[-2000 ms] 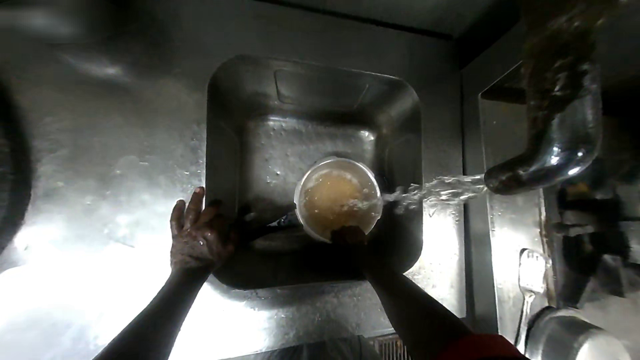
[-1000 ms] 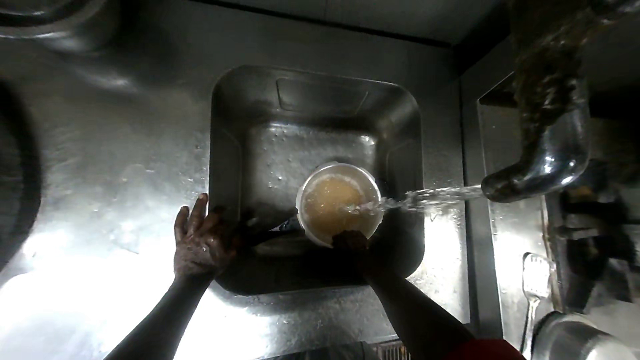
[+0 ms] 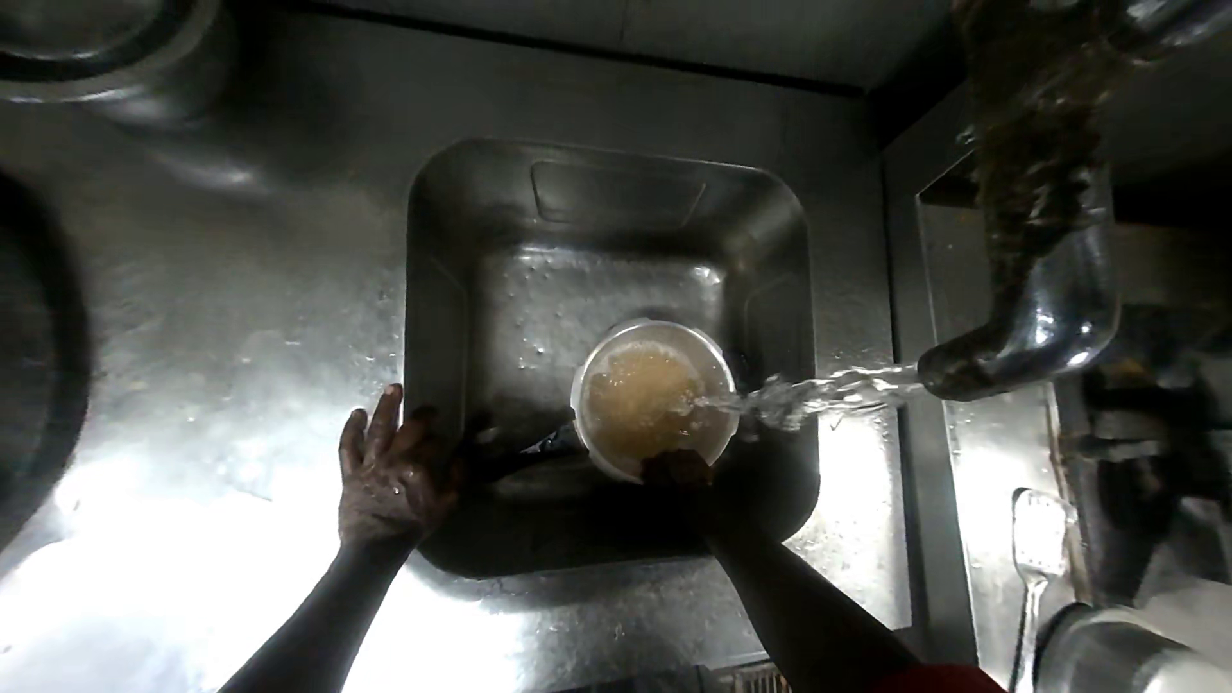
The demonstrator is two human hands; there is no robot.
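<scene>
A round metal pot (image 3: 589, 448) with a dark handle stands in the steel sink (image 3: 616, 173), holding cloudy tan liquid with bubbles. Water from the faucet (image 3: 1020, 337) pours sideways into it. My right hand (image 3: 679, 472) grips the pot's near rim; its fingers are dark and partly hidden. My left hand (image 3: 393, 481) rests at the sink's left edge, fingers apart, beside the end of the pot's handle (image 3: 549, 445). Shadow hides part of that handle, but the hand appears to hold nothing.
A slotted metal spatula (image 3: 1039, 539) lies at the right beside a round metal vessel (image 3: 1126, 654). A large pot (image 3: 115, 58) stands at the upper left, and a dark round rim (image 3: 67, 337) shows at the left edge. The steel counter (image 3: 241, 318) surrounds the sink.
</scene>
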